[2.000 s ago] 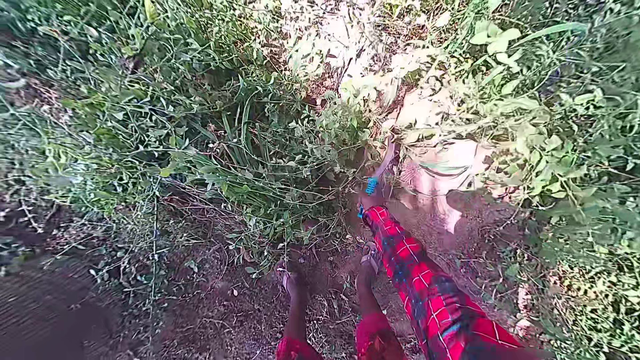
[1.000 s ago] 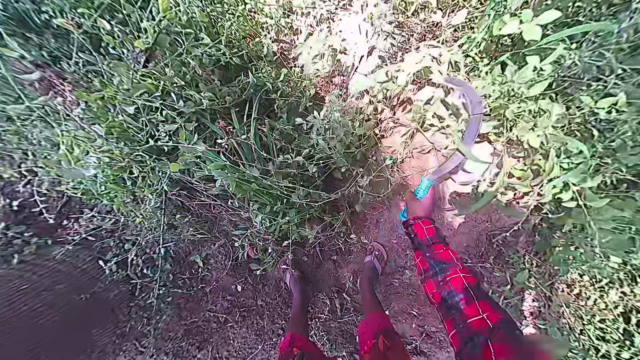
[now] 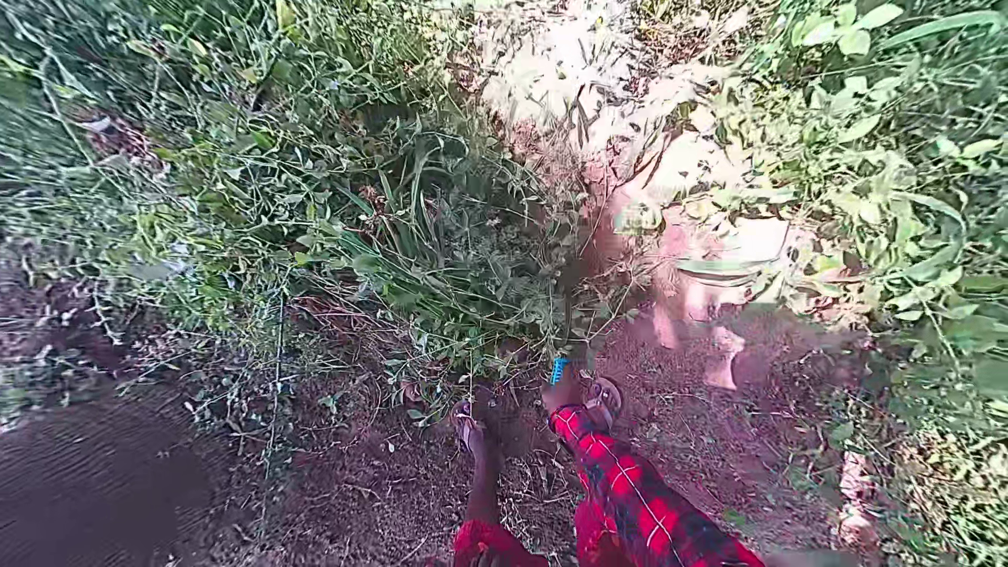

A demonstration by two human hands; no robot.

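My right hand (image 3: 562, 390), below a red and black checked sleeve, is closed round the blue handle of a sickle (image 3: 559, 370). It is low in the head view, just in front of my right foot and at the lower edge of a thick clump of green weeds (image 3: 472, 260). The curved blade does not show clearly; it is blurred or hidden among the stems. My left hand is not in view.
My sandalled feet (image 3: 605, 400) stand on bare brown soil (image 3: 669, 457) with dry stalks. Pale, sunlit cut leaves (image 3: 693, 165) lie on the ground ahead. Leafy plants (image 3: 890, 173) grow along the right side.
My right hand with the sickle has moved left and back towards my feet from the sunlit leaves on the right. The curved blade, plain one second ago, is now hard to see.
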